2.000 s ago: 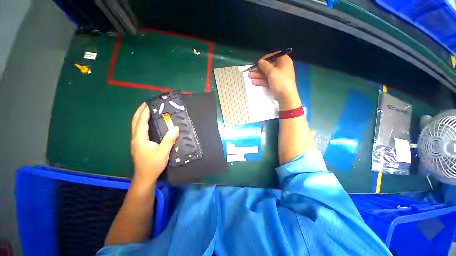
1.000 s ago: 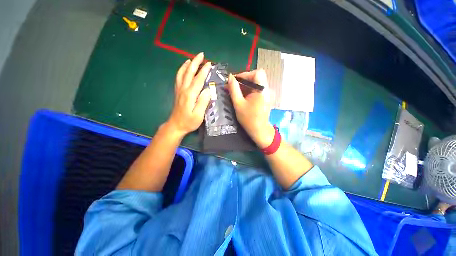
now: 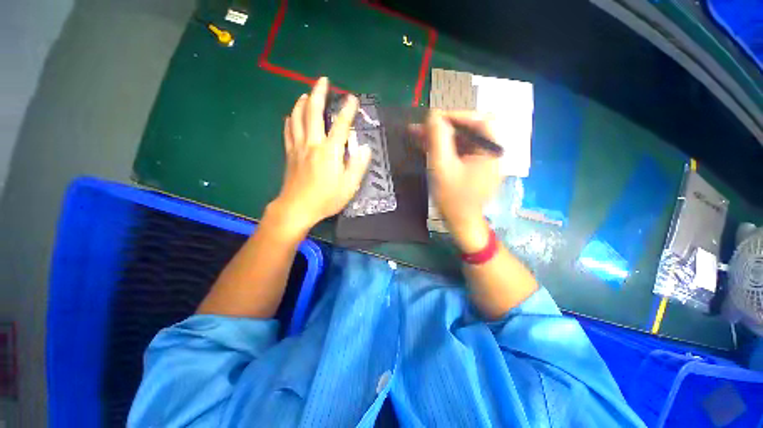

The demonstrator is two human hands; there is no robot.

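Observation:
A black housing (image 3: 379, 171) with slanted ribs lies tilted on a dark grey pad (image 3: 407, 180). My left hand (image 3: 318, 163) rests on the housing's left side and holds it, covering its upper left part. My right hand (image 3: 463, 163) is blurred, right of the housing and apart from it, with dark pen-like tweezers (image 3: 479, 140) in its fingers. An adhesive sheet (image 3: 506, 117), beige striped at left and white at right, lies partly under my right hand.
Blue film (image 3: 548, 163) lies right of the sheet. A clear bag with a grey sheet (image 3: 696, 230) and a white fan (image 3: 747, 272) are at far right. Blue totes (image 3: 188, 205) stand along the near edge. A small yellow item (image 3: 221, 34) is at far left.
My right hand first came from the sheet to the housing, then moved off it to the right with the tweezers. My left hand and the housing shifted right in view since the earliest frame.

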